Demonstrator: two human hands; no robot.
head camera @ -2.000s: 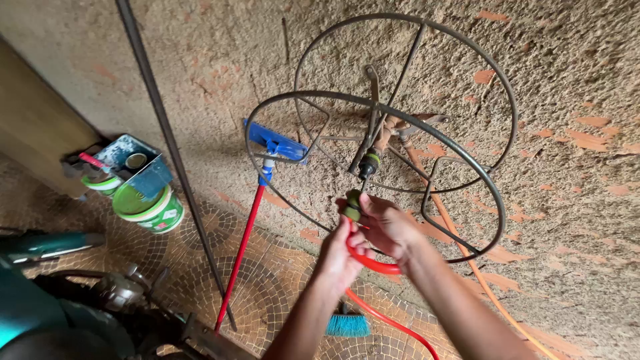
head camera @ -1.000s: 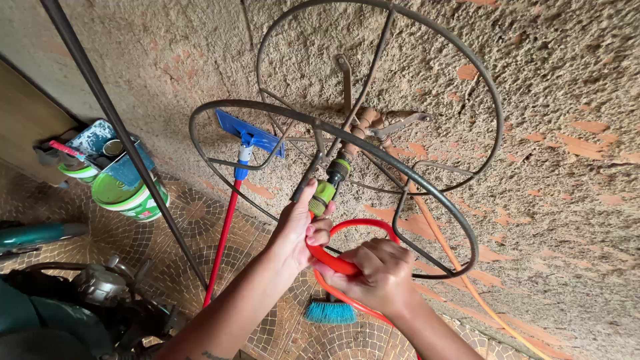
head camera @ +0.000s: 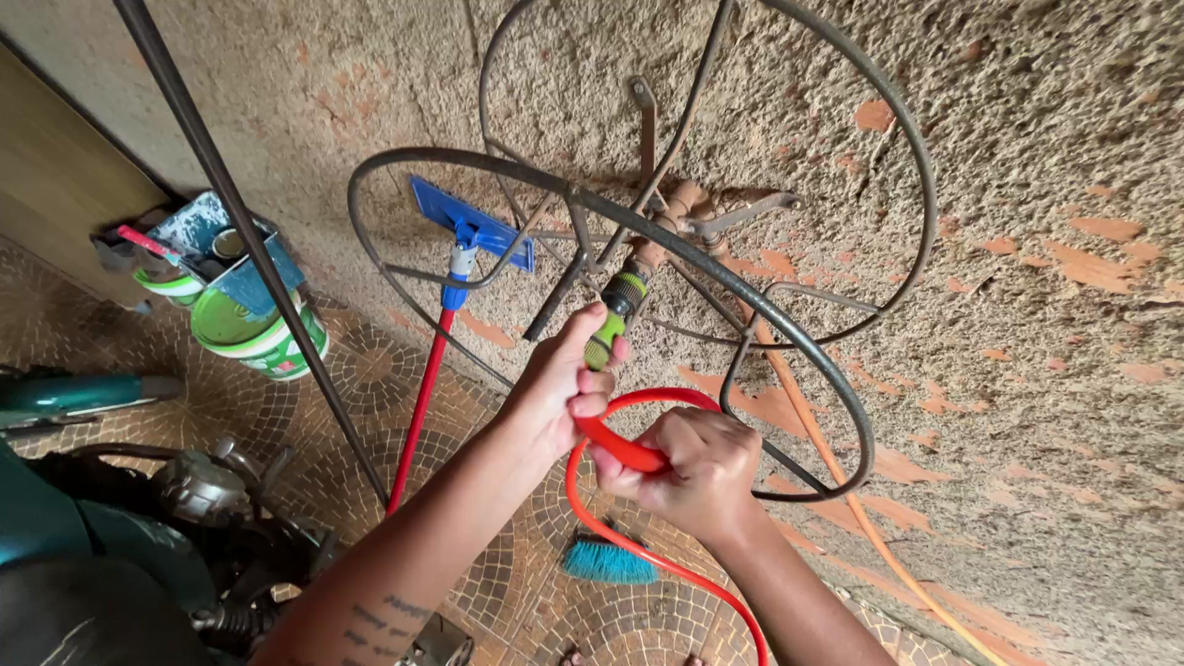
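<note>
My left hand (head camera: 569,379) is closed around a green and black hose connector (head camera: 606,338) and the hose end just below it. Above the hand, the connector meets a black and green fitting (head camera: 624,289) on the centre pipe of a metal hose reel (head camera: 795,319) mounted on the wall. My right hand (head camera: 694,462) grips the red hose (head camera: 634,450) a short way from the connector. From there the hose loops behind my hands and runs down to the bottom edge. An orange hose (head camera: 805,407) leads from the reel's centre down to the right.
A blue squeegee-like tool (head camera: 472,227) with a red handle leans on the rough wall. To the left stand a dark pole (head camera: 245,222), a paint tray (head camera: 208,231), a green-lidded bucket (head camera: 264,338) and a motorcycle (head camera: 199,490). A turquoise broom head (head camera: 610,561) rests on the tiled floor.
Two seconds ago my hands were close together at the connector; now my right hand is lower on the red hose, apart from my left. The view has come closer to the reel.
</note>
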